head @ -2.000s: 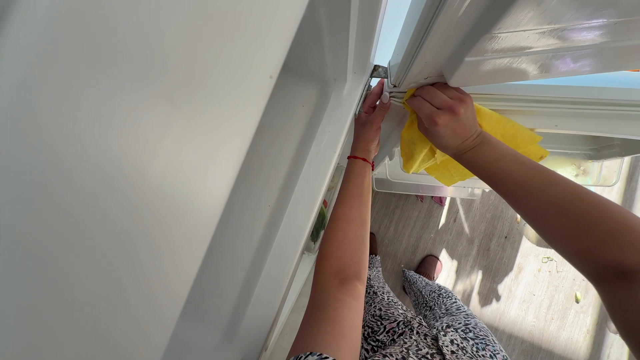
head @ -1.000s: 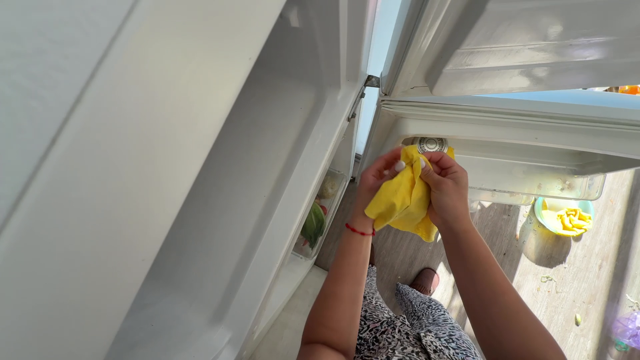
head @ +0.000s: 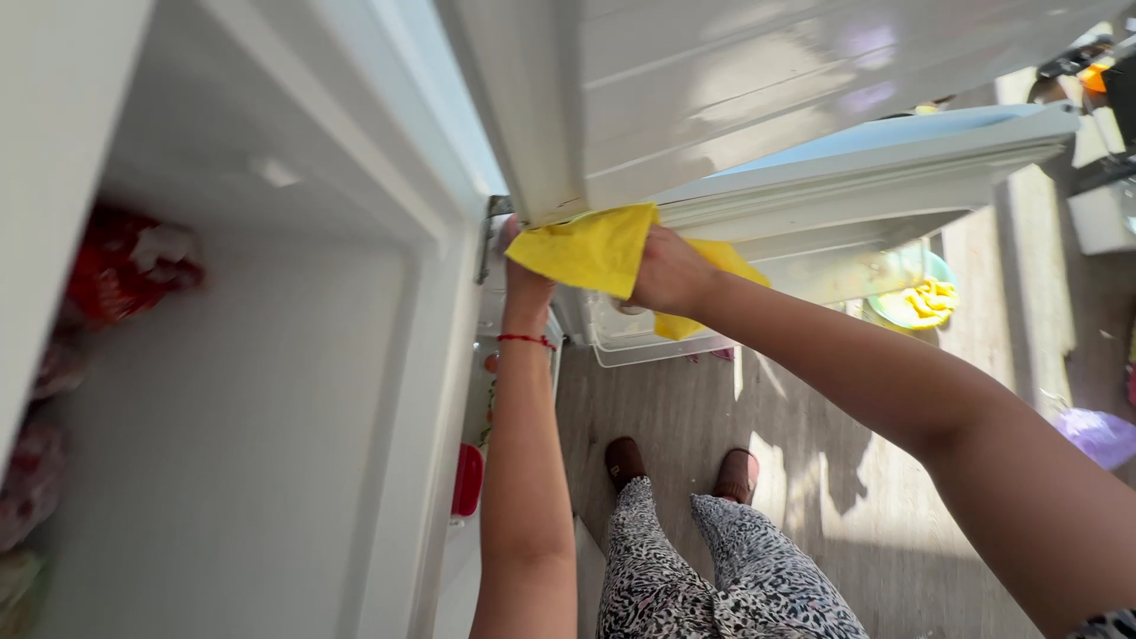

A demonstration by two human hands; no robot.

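A yellow cloth [head: 590, 248] is gripped in my right hand [head: 670, 271], at the lower hinge-side corner of the open upper refrigerator door [head: 710, 98]. Part of the cloth hangs below that hand. My left hand [head: 525, 275] is raised beside the metal hinge [head: 500, 206], with a red string bracelet at its wrist. The cloth covers its fingers, so whether they hold anything is hidden. Beneath the upper door stands the open lower door [head: 887, 186] with its clear door bin [head: 639, 351].
The open upper compartment [head: 240, 426] at left holds red-wrapped and bagged food [head: 133, 266]. A red-lidded container [head: 468, 479] shows in the lower compartment. On the wood-look floor stands a bowl [head: 945, 271] with yellow pieces, and a purple bag [head: 1099, 435] lies at right.
Both hands have moved up from in front of the lower door's bin to the hinge corner of the upper door. The cloth, bunched between both hands a second ago, is more spread. The view has shifted.
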